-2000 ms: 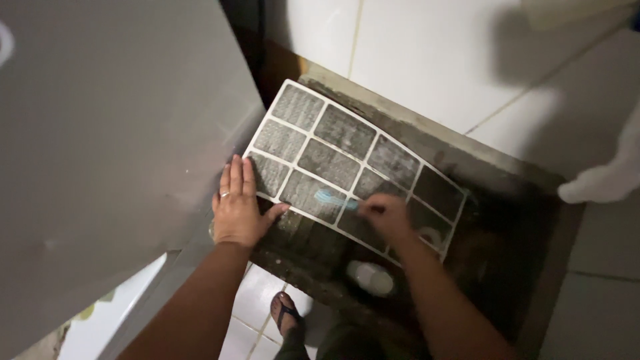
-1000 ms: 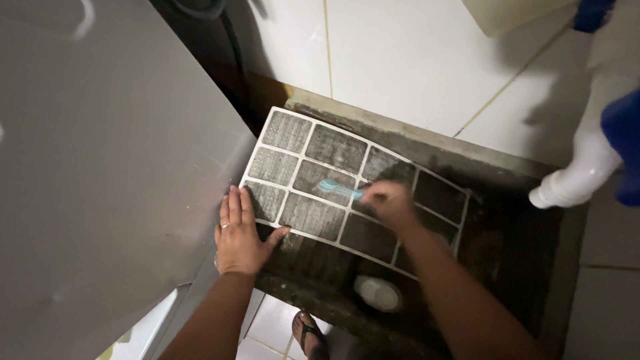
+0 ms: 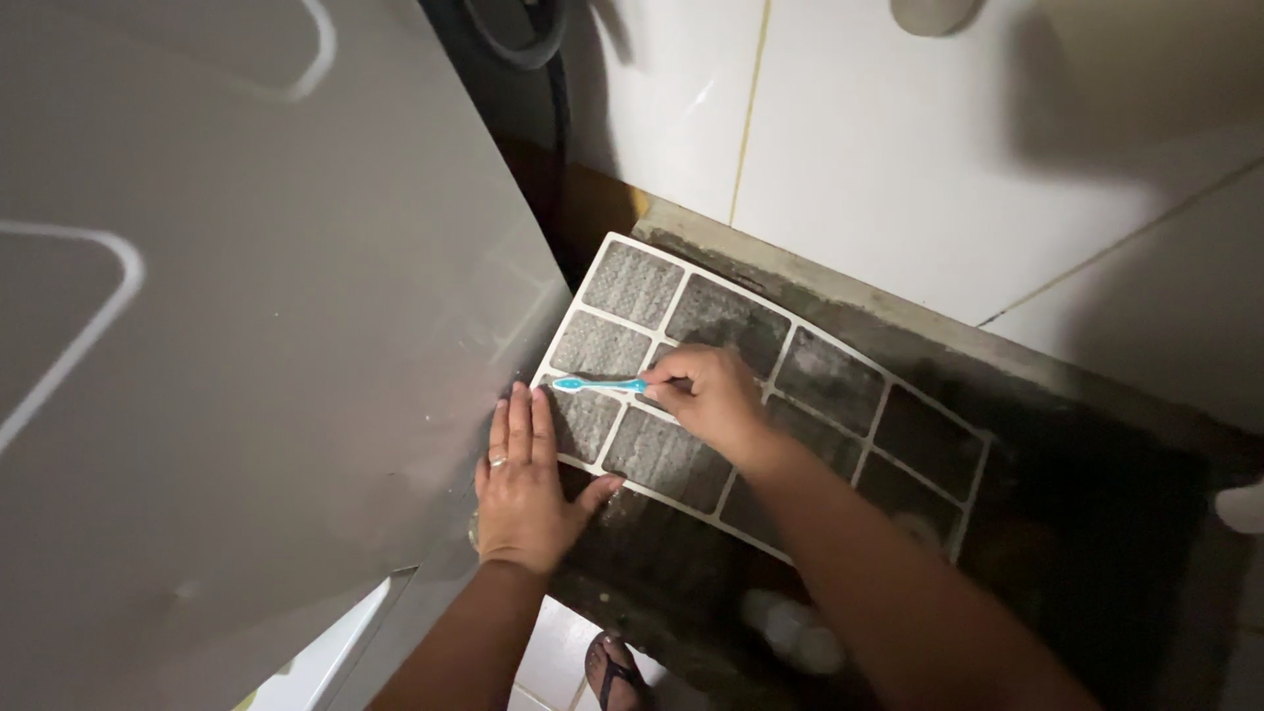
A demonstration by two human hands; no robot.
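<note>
A white-framed mesh air filter [image 3: 664, 456], divided into rectangular panels, lies slanted over a dark basin. Dust-grey mesh fills its left panels; those on the right look darker. My right hand [image 3: 706, 395] grips a light blue toothbrush [image 3: 597, 385] by its handle, with the brush head over the left panels. My left hand [image 3: 523, 474], with a ring on one finger, rests flat at the filter's lower left corner, its fingers together and its thumb spread along the lower edge. My right forearm hides part of the filter.
A large grey metal appliance panel [image 3: 296, 346] stands at the left, beside a dark hose [image 3: 518, 49]. The basin's raised ledge [image 3: 839, 286] borders white wall tiles [image 3: 889, 178]. A blurred white object [image 3: 790, 630] is in the basin. Below is a sandalled foot [image 3: 614, 673].
My right hand has moved left across the filter with the toothbrush, from its middle panels to near its left edge. My left hand stays at the corner.
</note>
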